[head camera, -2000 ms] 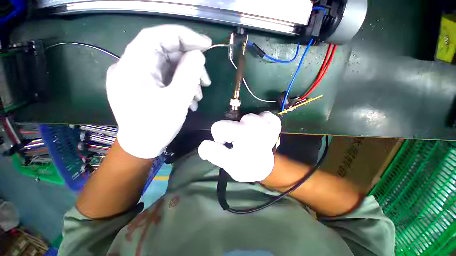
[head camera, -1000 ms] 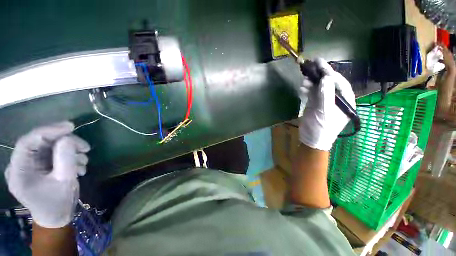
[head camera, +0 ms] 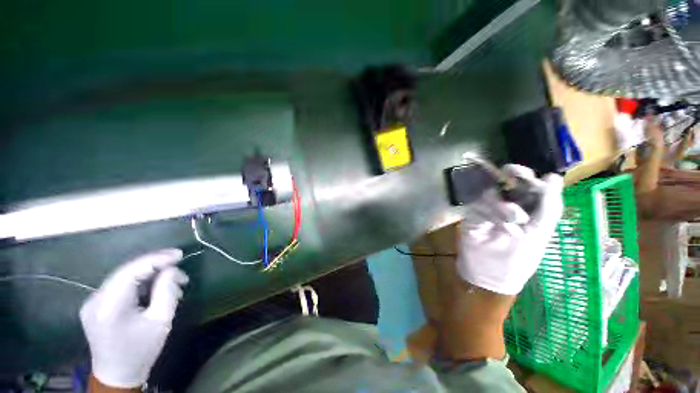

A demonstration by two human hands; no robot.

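Note:
My right hand (head camera: 503, 242), in a white glove, is closed on the soldering iron (head camera: 503, 181), whose blurred tip points up and left, right of the stand. My left hand (head camera: 132, 318), also gloved, pinches the solder wire (head camera: 57, 279), whose short end sticks out past the fingertips. The silver motor unit assembly (head camera: 146, 202) lies on the mat with its black end fitting (head camera: 257, 178) at the right. Blue (head camera: 265, 234), red (head camera: 297, 211) and white (head camera: 222, 254) wires run from it to the small circuit board (head camera: 281, 255), seen nearly edge-on near the bench edge.
The iron stand (head camera: 387, 92) with its yellow sponge (head camera: 394, 149) stands on the dark green mat. A black box (head camera: 531, 140) and a flat dark item (head camera: 470, 185) lie to its right. A green basket (head camera: 610, 284) is beside the bench. Another person's arm (head camera: 654, 157) shows far right.
The iron has left the yellow sponge and is now to its right, still in my right hand. The view has shifted. My left hand still holds the solder wire near the assembly.

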